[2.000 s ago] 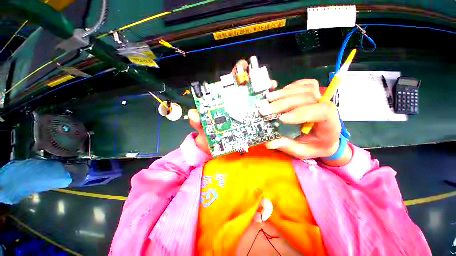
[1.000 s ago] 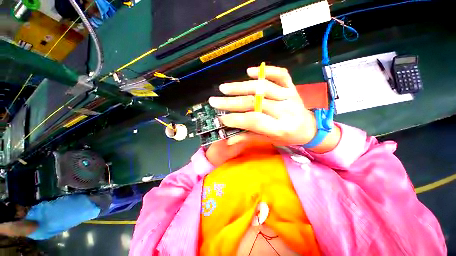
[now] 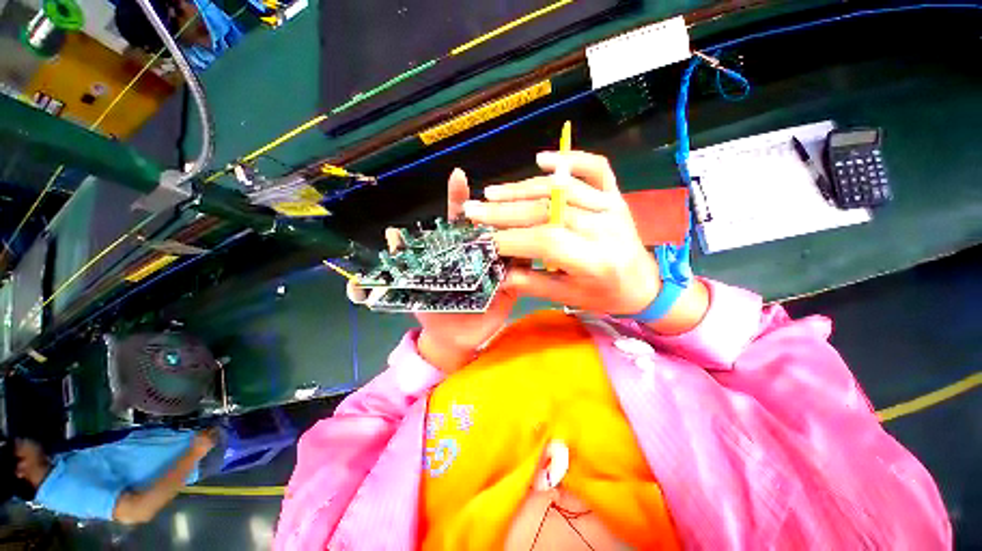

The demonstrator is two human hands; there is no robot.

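Note:
A stack of two green circuit boards (image 3: 436,269) is held almost edge-on in front of my chest, its parts facing up. My left hand (image 3: 463,323) holds it from below and behind, mostly hidden by the boards; fingertips show above the far edge. My right hand (image 3: 587,237) grips the boards' right end with the fingers, and a yellow stick tool (image 3: 558,205) is kept between its fingers, pointing up. A blue strap (image 3: 670,285) is round my right wrist.
A pale cup (image 3: 358,288) is partly hidden left of the boards. A red-orange pad (image 3: 657,215), clipboard with paper (image 3: 770,188) and calculator (image 3: 858,167) lie right. A fan (image 3: 164,373) and a person in blue (image 3: 113,474) are at lower left.
The board, seen flat at first, is now an edge-on stack, further left than a second ago and less covered by my right hand. The camera view has turned and shifted.

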